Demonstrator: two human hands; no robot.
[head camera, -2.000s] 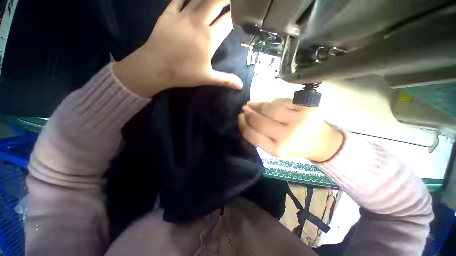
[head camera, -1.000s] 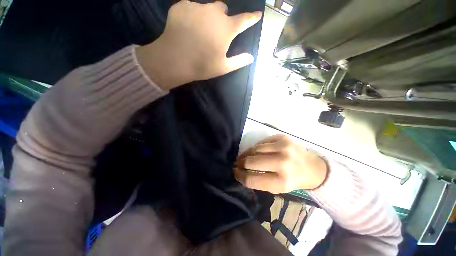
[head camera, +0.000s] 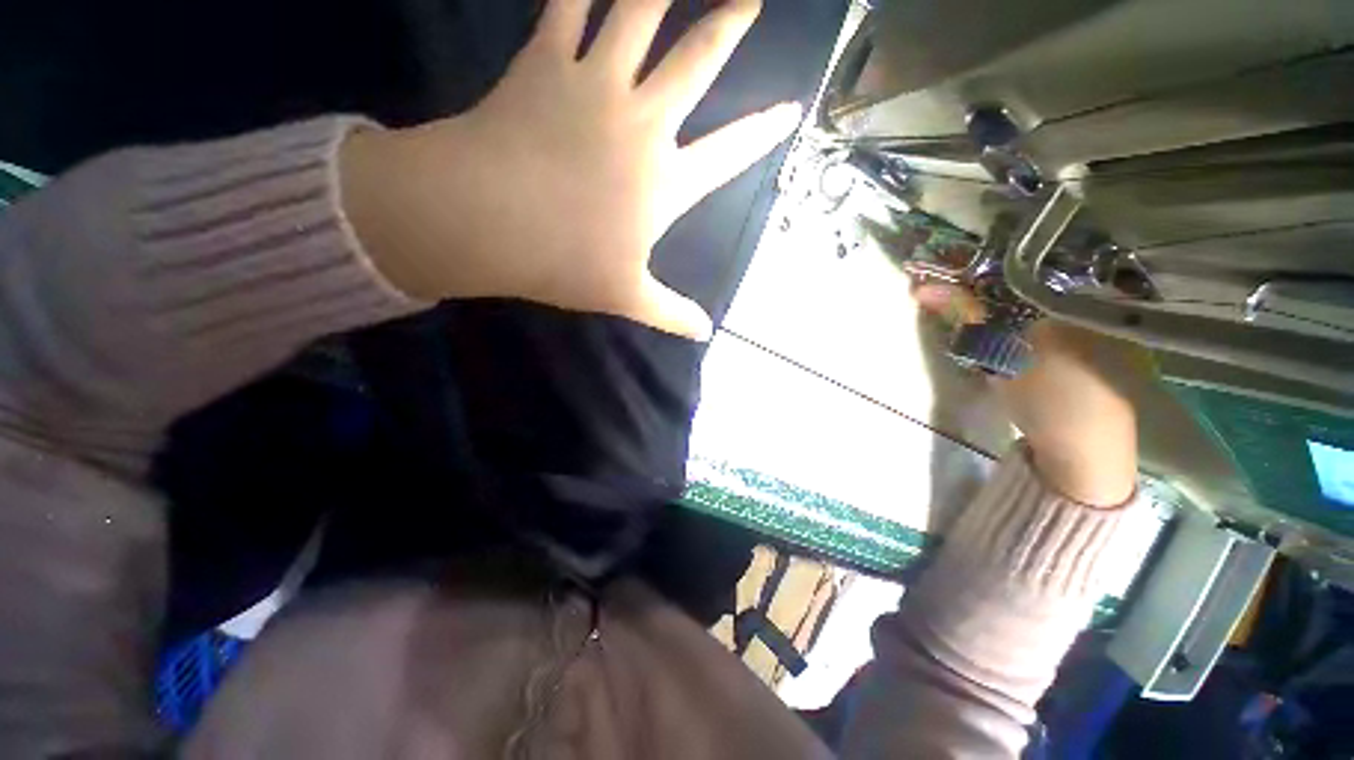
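Black fabric lies on the pale machine bed and drapes down over the lap. Its straight edge runs beside the needle area. My left hand lies flat on the fabric with its fingers spread, thumb near the edge. My right hand reaches under the sewing machine head, at the ribbed black knob. The knob and metal parts partly hide its fingers, so whether it holds anything is unclear. The presser foot area is brightly lit, beside the fabric edge.
The green table edge crosses below the bed. A tan item with black strips is under it. A pale open tray and a green panel with a lit screen are at the right. A blue crate shows at lower left.
My right hand has let go of the fabric edge and moved right and up to the machine head. My left hand has spread its fingers on the fabric. The camera view has shifted.
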